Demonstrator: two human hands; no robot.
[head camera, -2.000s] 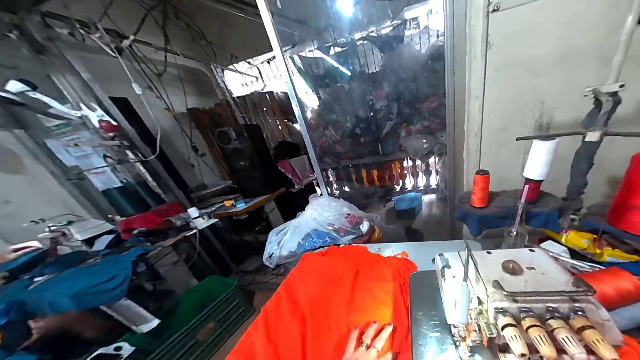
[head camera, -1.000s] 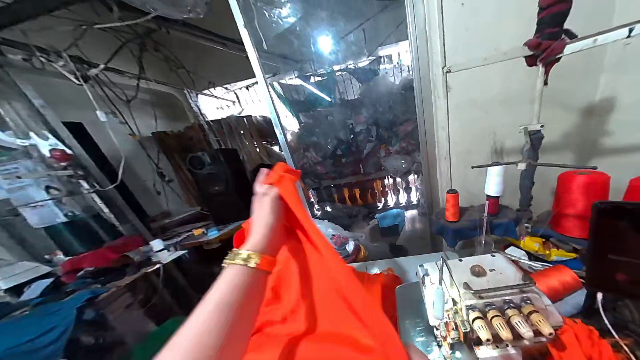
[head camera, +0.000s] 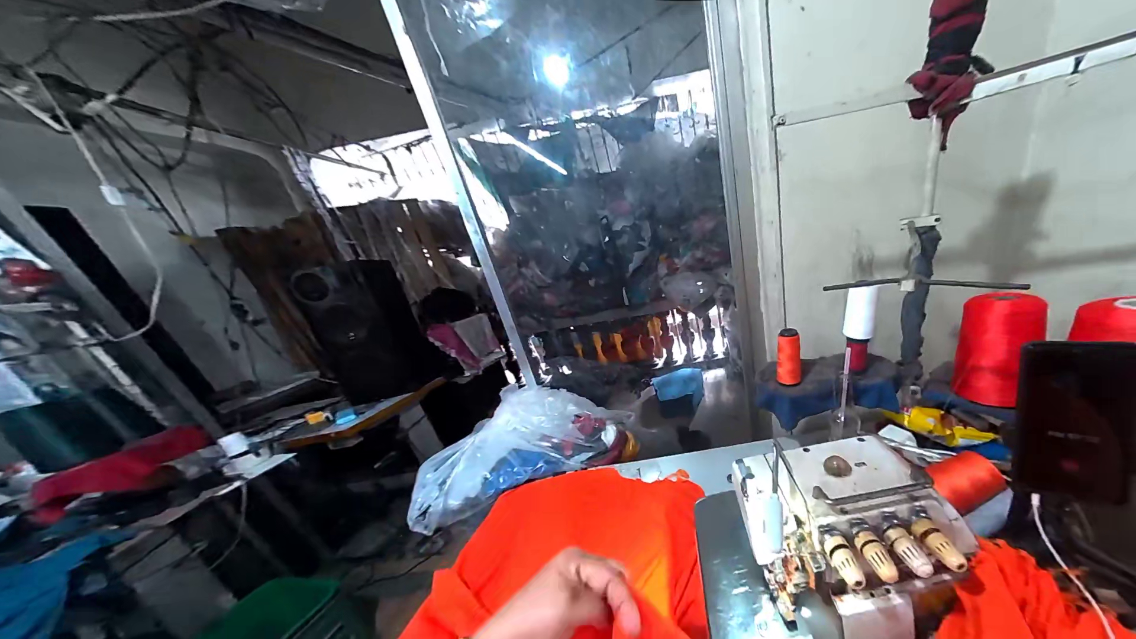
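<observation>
Orange fabric (head camera: 568, 515) lies spread over the table to the left of an overlock sewing machine (head camera: 852, 524). My left hand (head camera: 577, 590) comes in at the bottom centre, its fingers curled over and pinching the fabric near the table's front. More orange fabric (head camera: 1021, 595) is bunched at the machine's right side. The machine has several tension dials on its front, and its needle area is left of them. My right hand is out of the picture.
Behind the machine are an orange thread spool (head camera: 788, 357), a white spool (head camera: 859, 311) and a large red thread cone (head camera: 1001, 348). A dark phone-like device (head camera: 1076, 422) stands at right. A filled plastic bag (head camera: 515, 444) sits beyond the fabric; a green crate (head camera: 284, 608) is lower left.
My left hand, which held the orange fabric raised a second ago, has come down toward the table. The fabric now lies spread out, and the plastic bag behind it shows more fully.
</observation>
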